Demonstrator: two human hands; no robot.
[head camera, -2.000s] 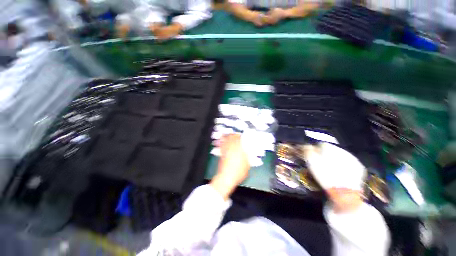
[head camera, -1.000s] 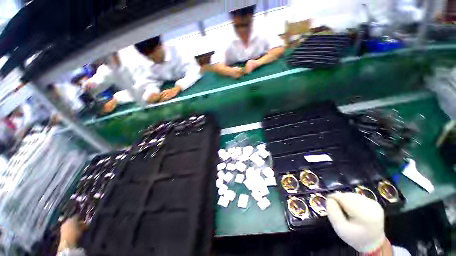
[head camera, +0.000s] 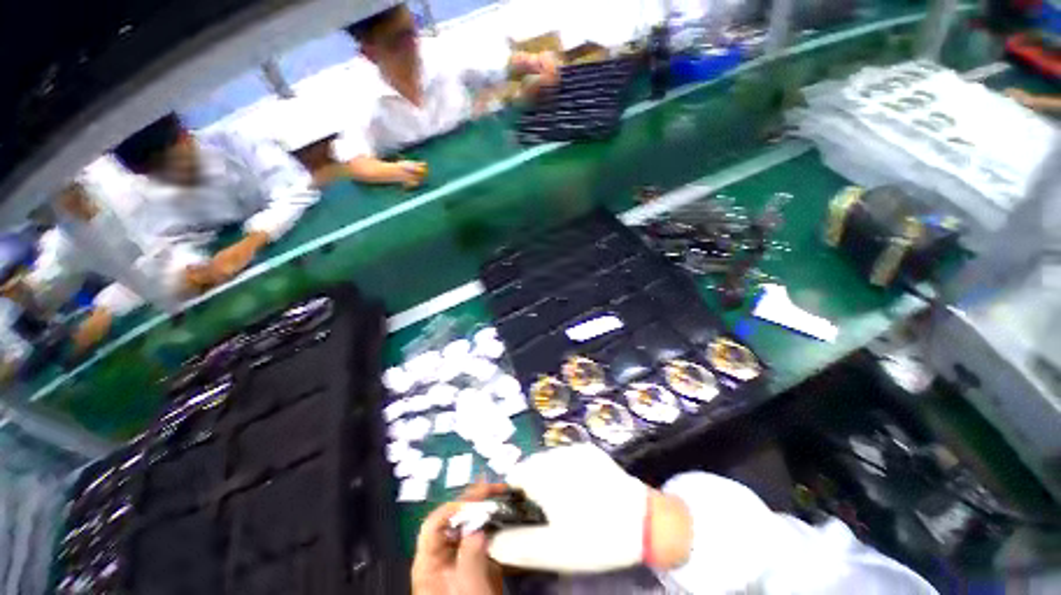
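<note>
My left hand (head camera: 454, 558), bare, is at the bottom centre. My right hand (head camera: 582, 511), in a white glove, meets it there. Between them is a small dark unit with shiny silver parts (head camera: 495, 511), blurred and partly covered by the fingers; both hands are on it. The black blister tray (head camera: 593, 279) lies just beyond my right hand, with gold-centred round units (head camera: 654, 401) in its near rows and a white label. White pads (head camera: 448, 401) lie scattered on the green bench left of that tray, beyond my left hand.
The large matte black tray (head camera: 273, 453) stands at left, with small dark parts (head camera: 175, 424) along its far edge. Tangled binder clips (head camera: 721, 233), a white tool (head camera: 791, 314) and a black and yellow box (head camera: 890, 238) lie at right. Workers in white sit opposite.
My left hand has moved from the far-left parts to the bottom centre. My right hand has left the round units and joined it. A dark unit is now held between them. The view has shifted right.
</note>
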